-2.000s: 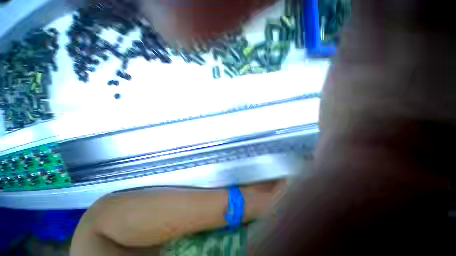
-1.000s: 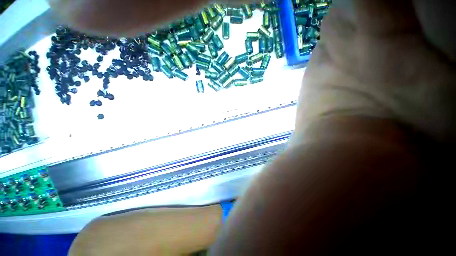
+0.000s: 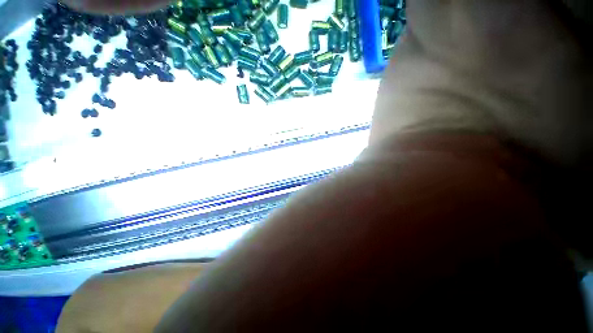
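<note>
A large, dark, blurred hand, which looks like my right hand (image 3: 416, 188), is very close to the camera and covers the right side and lower middle. Its fingers cannot be made out; a blurred skin-coloured edge also shows at the top left. My left forearm shows at the bottom left, but my left hand is hidden or out of the picture. Dark green capacitors (image 3: 279, 75) lie loose at top centre, with small black parts (image 3: 97, 58) left of them. A green PCB panel (image 3: 23, 237) with components sits on the rails at the left edge.
Conveyor rails (image 3: 188, 208) run from the panel up to the right and pass behind the near hand. The wall of a blue bin (image 3: 371, 36) stands at the top, right of the green capacitors. A white ledge (image 3: 175, 123) bears the loose parts. More parts lie at the left edge.
The view has shifted, so the panel and piles sit further left. The near hand covers more of the lower middle, and the blue wrist strap seen before is now hidden.
</note>
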